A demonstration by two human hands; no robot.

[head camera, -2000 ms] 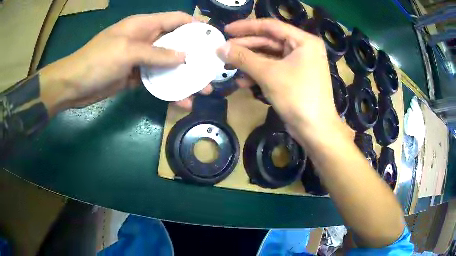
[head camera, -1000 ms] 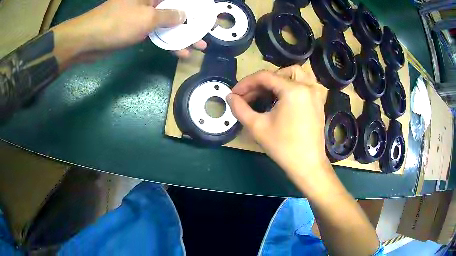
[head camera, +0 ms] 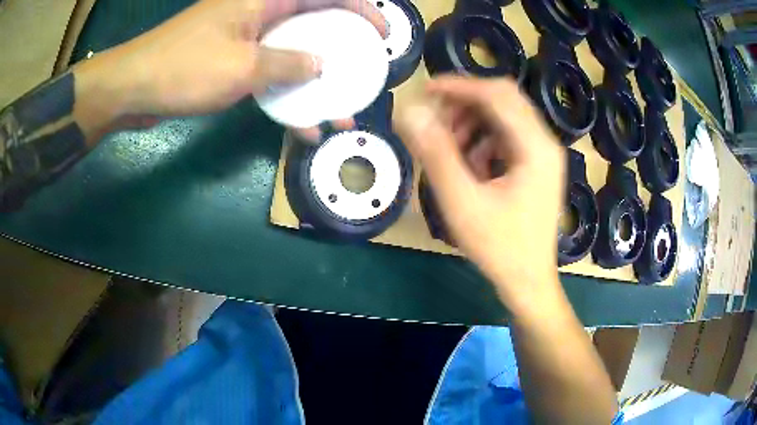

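Note:
My left hand (head camera: 224,62) holds a stack of white ring pads (head camera: 332,70) at the upper left, thumb on top and fingers beneath. My right hand (head camera: 498,166) is blurred, right of the stack; its thumb and fingertips are near each other, and whether it holds anything cannot be told. Below the stack, a black housing (head camera: 297,195) has a white ring pad (head camera: 332,187) lying flat in it, three small holes showing. Another housing with a white pad (head camera: 398,33) is partly hidden behind the stack. Part of a housing is hidden under my right hand.
Several black housings (head camera: 618,124) lie in rows on a cardboard sheet (head camera: 398,232) over the dark green bench (head camera: 191,224). A clear bag with white discs (head camera: 700,170) and flattened cardboard (head camera: 730,224) are at the right end. Cardboard (head camera: 29,33) lies upper left. Cartons (head camera: 697,353) stand lower right.
A white pad now lies in the front-left housing, which held a grey ring two seconds ago. My right hand has lifted off it, and my left hand has moved slightly down with the stack.

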